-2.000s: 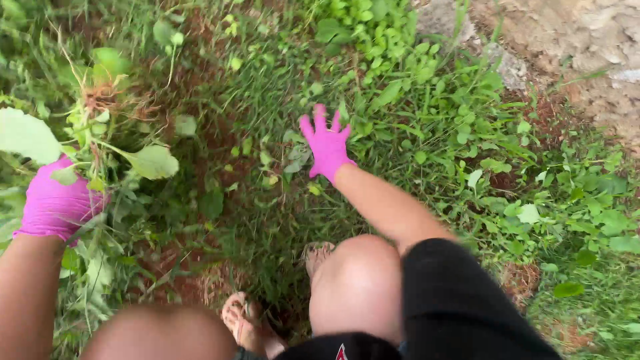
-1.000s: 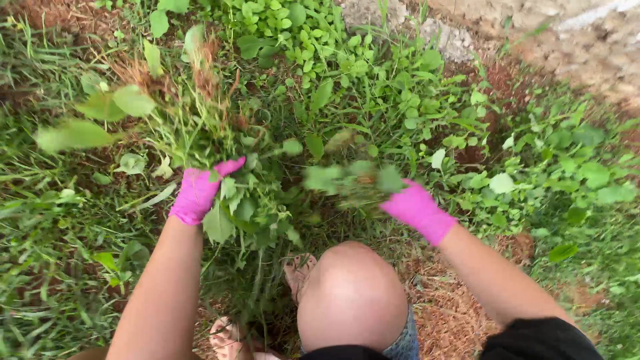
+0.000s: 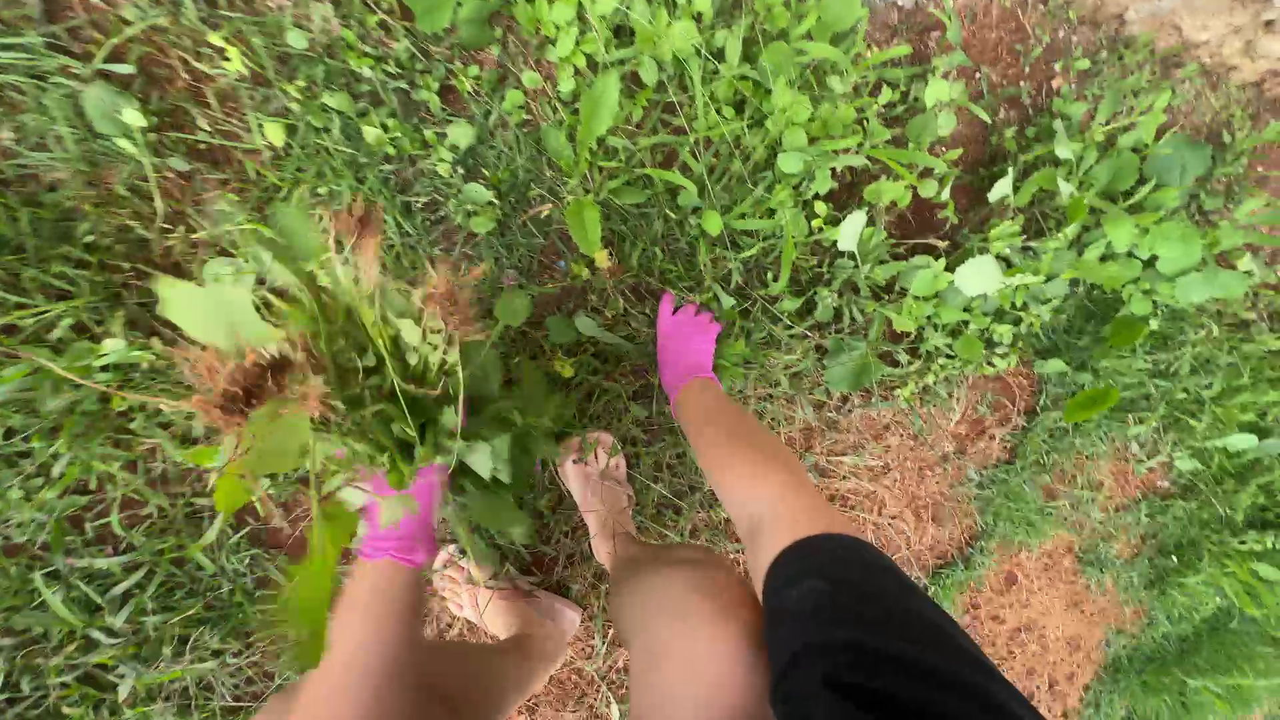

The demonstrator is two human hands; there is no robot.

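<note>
Both hands wear pink gloves. My left hand [image 3: 400,515], at lower left above one foot, is closed around a large bunch of uprooted weeds [image 3: 400,370]. Leaves and brown roots with soil fan out above and to the left of that hand, partly blurred and covering some of its fingers. My right hand [image 3: 688,345] is at the centre, low over the grass in front of the other foot, its back toward the camera and fingers bent. The fingertips touch or hover over short plants [image 3: 740,355]; whether they grip any stem cannot be told.
Leafy green weeds [image 3: 800,160] grow thickly ahead and to the right. Patches of reddish soil with dry grass [image 3: 1040,620] lie at lower right. Pale rocky ground [image 3: 1210,40] shows at the top right corner. My feet [image 3: 600,490] stand close below the hands.
The clump that was in my right hand one second ago is gone from it. My left hand's bunch looks fuller than two seconds ago. The view has shifted.
</note>
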